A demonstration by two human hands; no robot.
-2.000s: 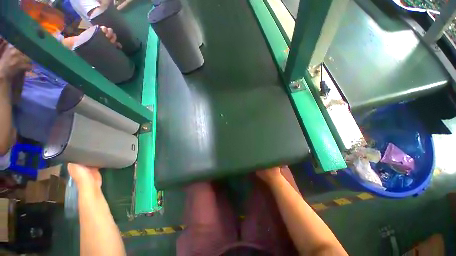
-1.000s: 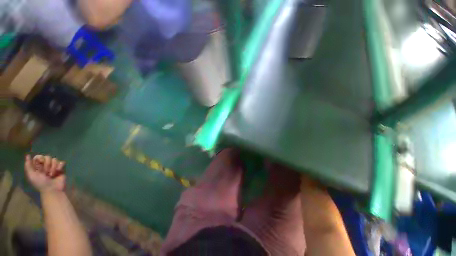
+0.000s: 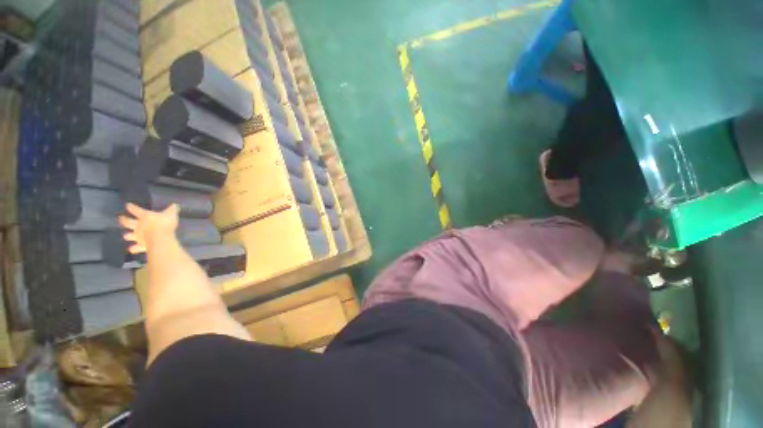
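Grey column-shaped housings [image 3: 197, 124] lie side by side on a tan cardboard layer sheet [image 3: 259, 188] at the left, some showing a black side strip. More housings [image 3: 104, 209] are stacked in a row further left. My left hand [image 3: 151, 227] is over the near housings with its fingers spread, holding nothing; whether it touches one I cannot tell. My right hand is not visible; only a blurred part of my right arm shows at the lower right.
The wooden pallet edge [image 3: 355, 238] is beside cardboard [image 3: 305, 316]. Yellow-black tape [image 3: 425, 146] marks the green floor. A blue stool-like frame [image 3: 527, 71] and a person's foot [image 3: 560, 185] are at the upper right, near the bright green rail [image 3: 728, 219].
The view has swung left from the belt to the pallet. My left hand has moved from over the floor to the housings, fingers now spread.
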